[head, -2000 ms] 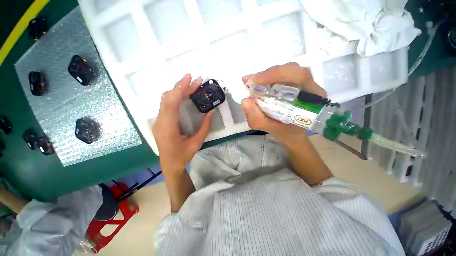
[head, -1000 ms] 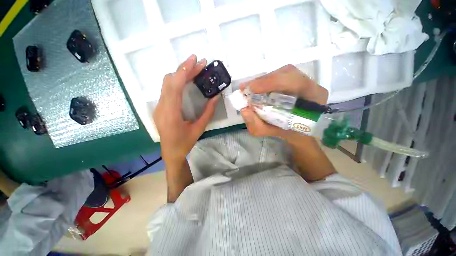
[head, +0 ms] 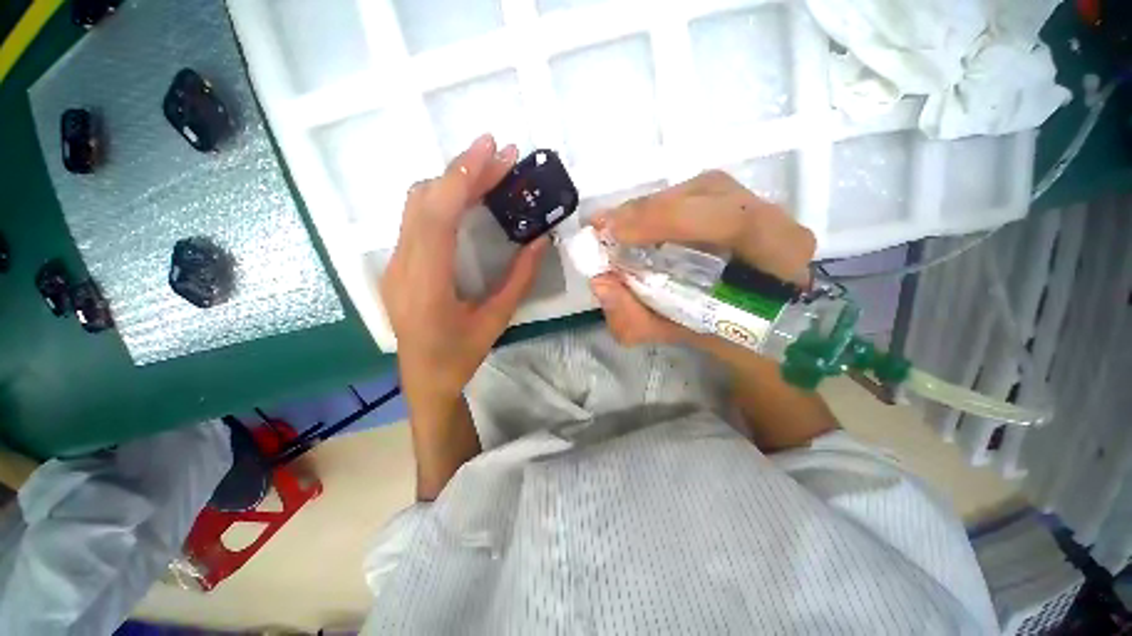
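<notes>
My left hand (head: 444, 267) holds a small glossy black housing (head: 534, 196) between thumb and fingers, its detailed face up, over the near edge of the white blister tray (head: 583, 149). My right hand (head: 701, 255) grips a glue syringe (head: 714, 304) like a pen, its white front end pointing at the housing's lower right side. A green adapter (head: 832, 348) sits on the syringe's rear, with a pale air hose (head: 974, 400) trailing right. The needle tip is too small to make out.
A crumpled white tissue (head: 962, 62) lies on the tray's right side. Several black housings stand on the silvery bubble sheet (head: 137, 261) at left and on the green bench (head: 236, 385). A person's pale sleeve (head: 112, 516) and a red frame (head: 255, 528) show at lower left.
The bench and tray sit slightly differently in view. The housing in my left hand has turned and risen a little, and the syringe's front end has come closer to it, its rear tilted down slightly.
</notes>
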